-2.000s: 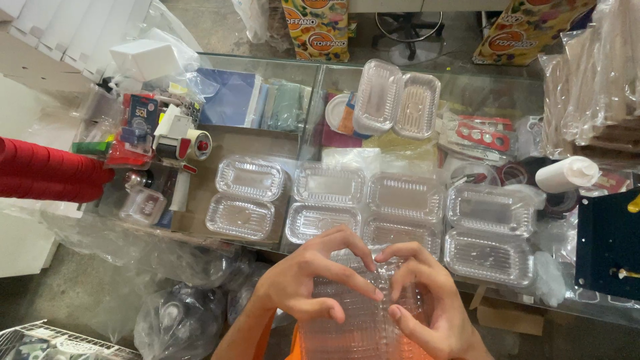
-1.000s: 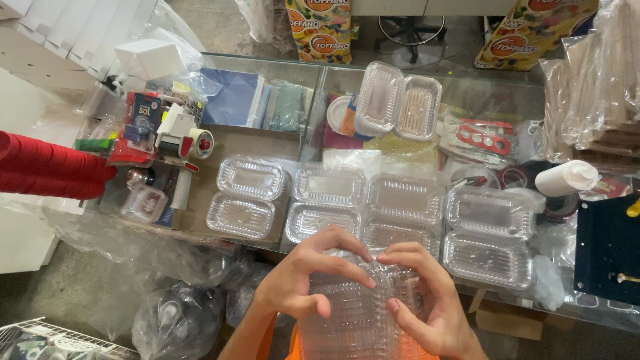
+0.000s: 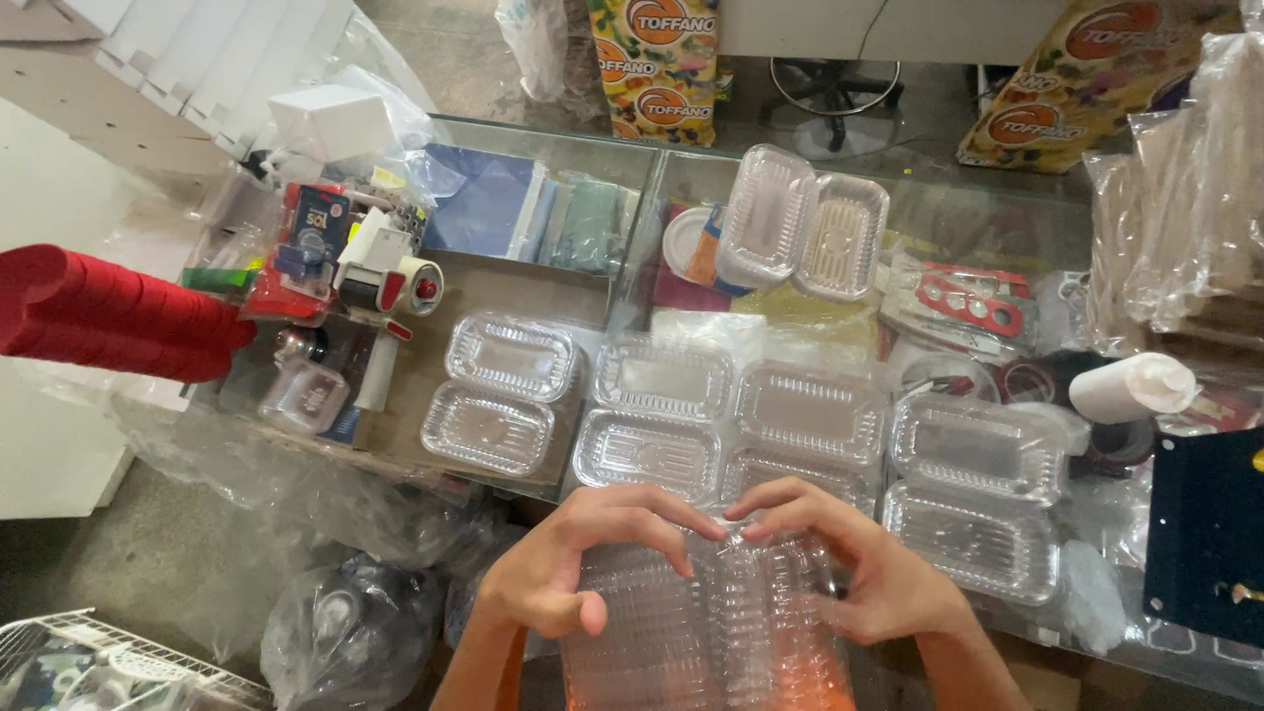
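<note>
A stack of clear plastic hinged containers (image 3: pixel 642 632) stands close to my body at the bottom centre, its lower part out of frame. My left hand (image 3: pixel 583 553) arches over the stack's left half, fingertips at its far edge and thumb apart. On the other side, my right hand (image 3: pixel 849 563) has its fingertips at the same far edge, beside the middle ridge. Beyond the hands, opened clear containers lie on the glass counter: one at the left (image 3: pixel 499 385), two in the middle (image 3: pixel 657 415) (image 3: pixel 810 410), and one at the right (image 3: pixel 973 494). Another opened container (image 3: pixel 805 222) lies farther back.
At the left are a tape dispenser (image 3: pixel 380 262), a small clear container (image 3: pixel 303 395) and a tall red stack (image 3: pixel 118 316). A white bottle (image 3: pixel 1131 387) lies at the right, near bagged brown items (image 3: pixel 1185 217). Plastic bags (image 3: pixel 346 622) and a white wire basket (image 3: pixel 128 652) are below left.
My fingers have shifted slightly at the far edge of the stack. The containers on the counter have stayed where they were.
</note>
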